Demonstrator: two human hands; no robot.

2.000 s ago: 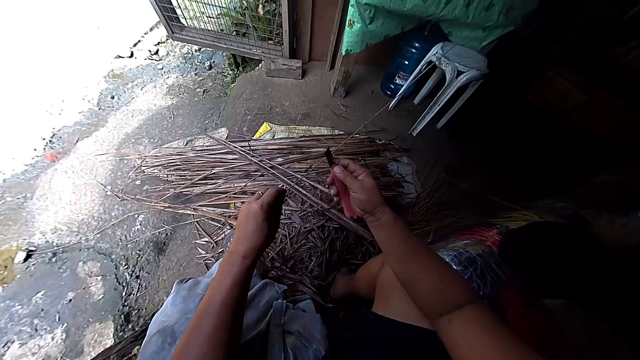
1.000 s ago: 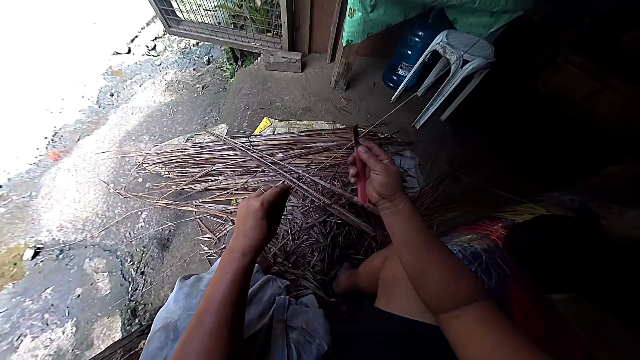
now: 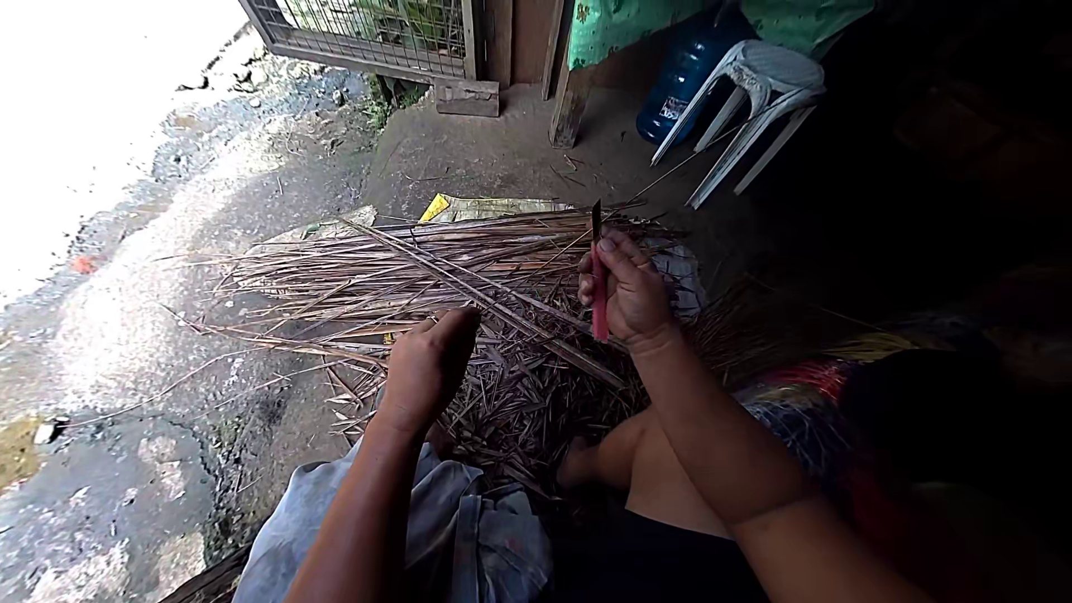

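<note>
My right hand [image 3: 628, 285] is closed around the red handle of a knife [image 3: 599, 289], its dark blade pointing up. A thin strip runs from beside the blade toward the upper right. My left hand [image 3: 429, 364] is curled at the near edge of a pile of long dried stalks [image 3: 377, 264]; whether it pinches a thin strip cannot be made out. A few thicker stalks lie diagonally across the pile between the hands. Short dark cut pieces [image 3: 528, 402] are heaped below and between my hands, close to my bare foot.
A white plastic stool [image 3: 754, 84] and a blue water jug [image 3: 678, 92] stand at the upper right, beside a wooden post [image 3: 569, 109]. Sacking [image 3: 494, 208] shows under the stalks. A grey cloth [image 3: 452, 519] covers my lap. Rough ground lies left; the right side is dark.
My right hand with the knife has moved up and to the right, away from my left hand, mostly between the two earlier frames. The left hand has stayed in about the same place.
</note>
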